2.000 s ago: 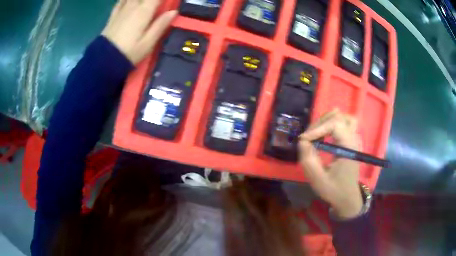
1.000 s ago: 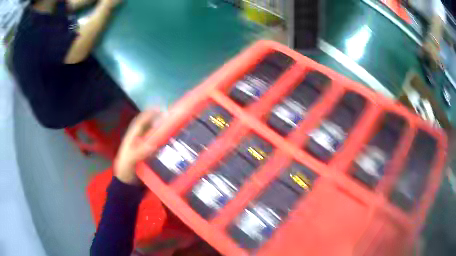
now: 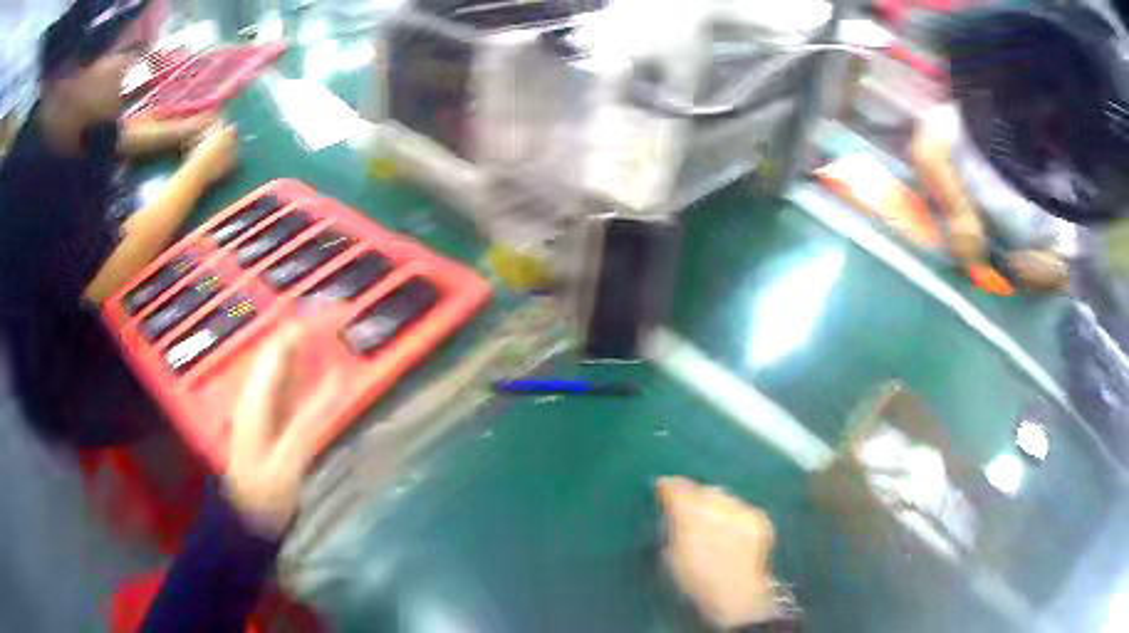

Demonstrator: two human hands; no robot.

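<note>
The red phone tray (image 3: 433, 291) lies at the left, partly over the bench, with several black phones (image 3: 394, 313) face down in its two rows of pockets. My left hand (image 3: 272, 433) is blurred and lies over the tray's near part, fingers stretched over empty pockets; whether it grips the tray is unclear. My right hand (image 3: 718, 550) is over the green bench at the lower middle, away from the tray, with curled fingers. Blur hides whether it holds anything. A blue pen (image 3: 563, 387) lies on the bench between the tray and my right hand.
A dark upright block (image 3: 629, 287) stands beyond the pen, before blurred grey equipment (image 3: 532, 118). An open brown box (image 3: 910, 476) with pale pieces is at the right. One person (image 3: 62, 260) sits at the left beside the tray; another (image 3: 1040, 124) is at the far right.
The tray has moved away to the left, by the seated person, with my left hand still at it. My right hand, out of view one second ago, now shows over the bench.
</note>
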